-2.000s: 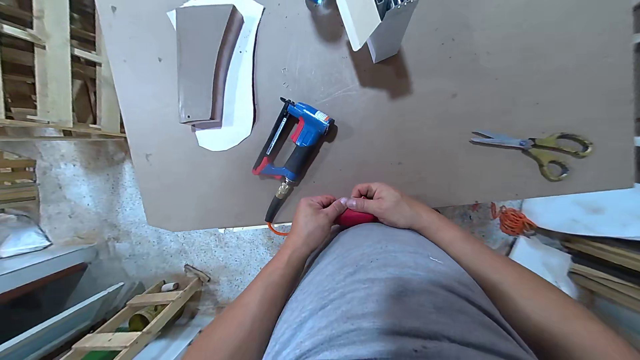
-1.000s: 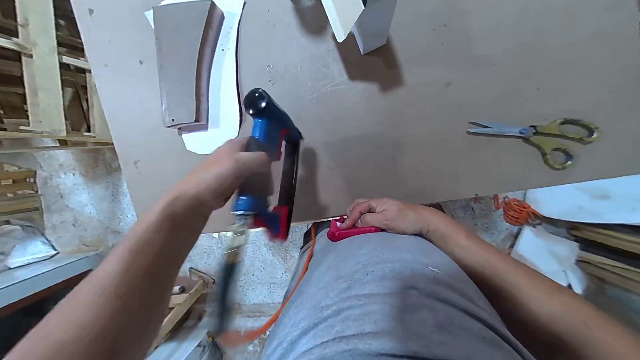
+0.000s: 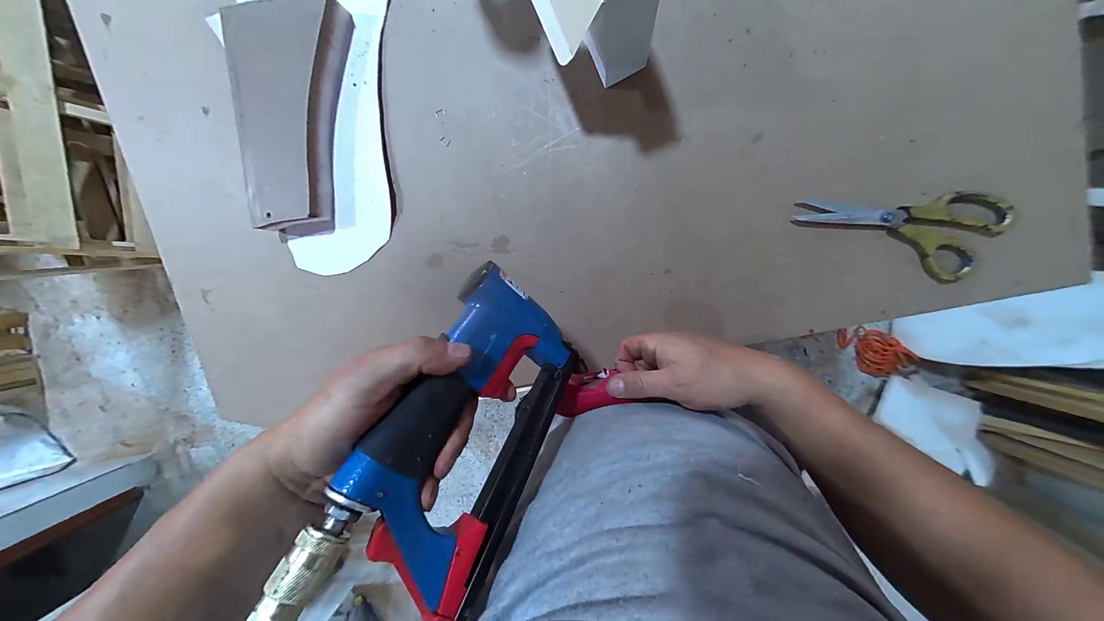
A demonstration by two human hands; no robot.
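Note:
My left hand [image 3: 388, 414] grips the black handle of a blue and red pneumatic staple gun [image 3: 509, 319], with a brass air fitting [image 3: 302, 565] at its lower end. The gun's nose reaches a red piece [image 3: 582, 397], fabric or similar, at the table's near edge against my shirt. My right hand [image 3: 686, 371] pinches that red piece between thumb and fingers; what lies under it is hidden. Scissors with yellow handles [image 3: 927, 226] lie slightly open on the table at the right.
On the brown table [image 3: 604, 233], a curved grey-brown block [image 3: 276, 112] rests on a white sheet [image 3: 354, 207] at the left. A white box [image 3: 623, 39] stands at the top. Loose staples lie between. Wooden frames [image 3: 43, 129], a coiled orange hose [image 3: 880, 352] and stacked boards [image 3: 1035, 431] surround the table.
The staple gun lay on the table two seconds ago with both my hands on the red piece. My left hand has picked it up and brought its nose to the red piece; my right hand stayed there.

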